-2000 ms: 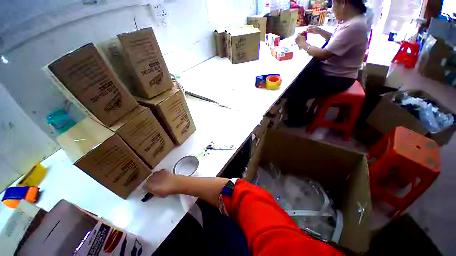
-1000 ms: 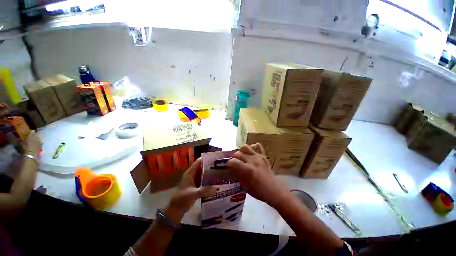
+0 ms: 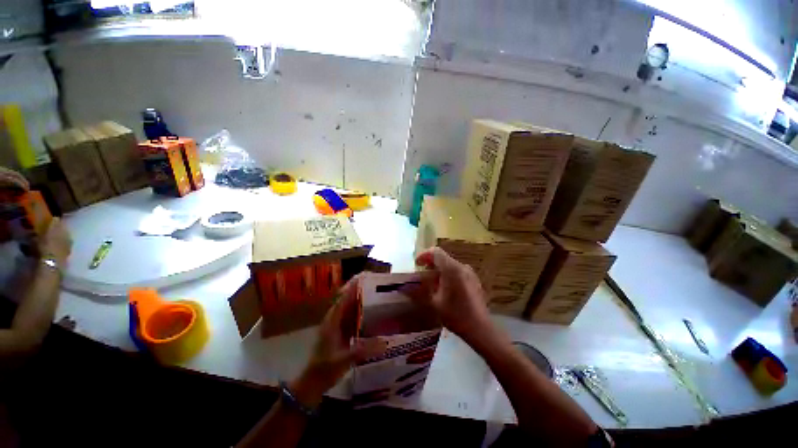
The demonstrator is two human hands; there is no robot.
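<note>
A retail box (image 3: 395, 372) with a white printed side stands upright at the table's front edge, its top flap with a dark handle slot partly raised. My left hand (image 3: 337, 346) holds the box by its left side. My right hand (image 3: 457, 293) is at the top right edge of the box, fingers bent on the flap; its fingertips are blurred. Just behind it, an open inner carton (image 3: 308, 238) holds several orange boxes in a row.
Closed cartons (image 3: 525, 179) are stacked at centre-right. A tape dispenser (image 3: 175, 331) stands front left. A knife (image 3: 599, 394) and a whitish roll (image 3: 532, 357) lie right of my right forearm. Another person's hand (image 3: 54, 241) holds an orange box at far left.
The view has swung left from the big open scrap carton to the box. Since the last earlier frame, the box's top flap has lifted and my right hand has moved slightly right.
</note>
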